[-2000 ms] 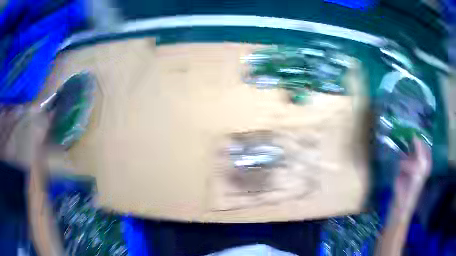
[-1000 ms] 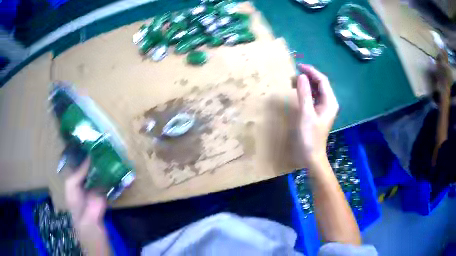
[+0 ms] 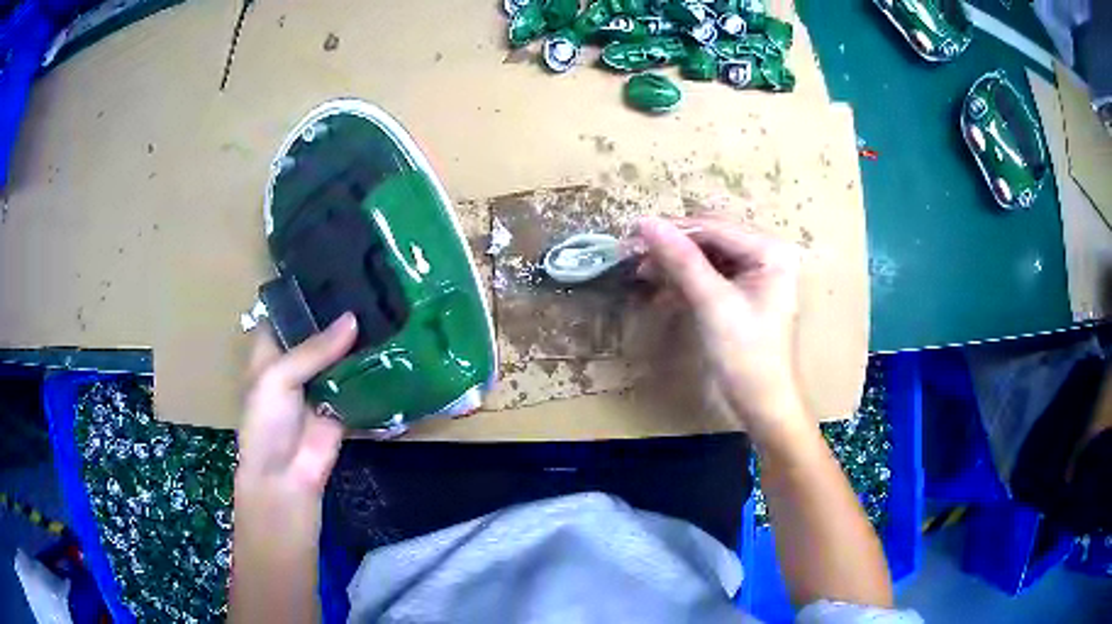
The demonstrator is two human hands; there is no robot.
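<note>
My left hand (image 3: 293, 408) grips the lower left edge of a glossy green car body shell (image 3: 433, 311), with the thumb over its rim. The shell is tilted above the cardboard, its dark centre panel (image 3: 342, 262) facing me. A dark block with a silver tip (image 3: 287, 311) sticks out beside my thumb. My right hand (image 3: 732, 293) has its thumb and fingers pinched at the right end of a small pale oval dish (image 3: 583, 257). A thin tool in the pinch cannot be made out. The dish sits over a stained brown glue pad (image 3: 561, 319).
Green headlight pieces (image 3: 652, 55) lie heaped at the back of the cardboard mat (image 3: 195, 195), one (image 3: 652, 93) apart in front. Two other car shells (image 3: 1006, 140) lie on the green bench at right. Blue bins (image 3: 159, 500) of parts stand below the front edge. Another person's dark clothing shows at far right.
My right hand has moved left from the cardboard's right edge to the dish. The shell in my left hand has come nearer the middle and turned its dark inner side to view.
</note>
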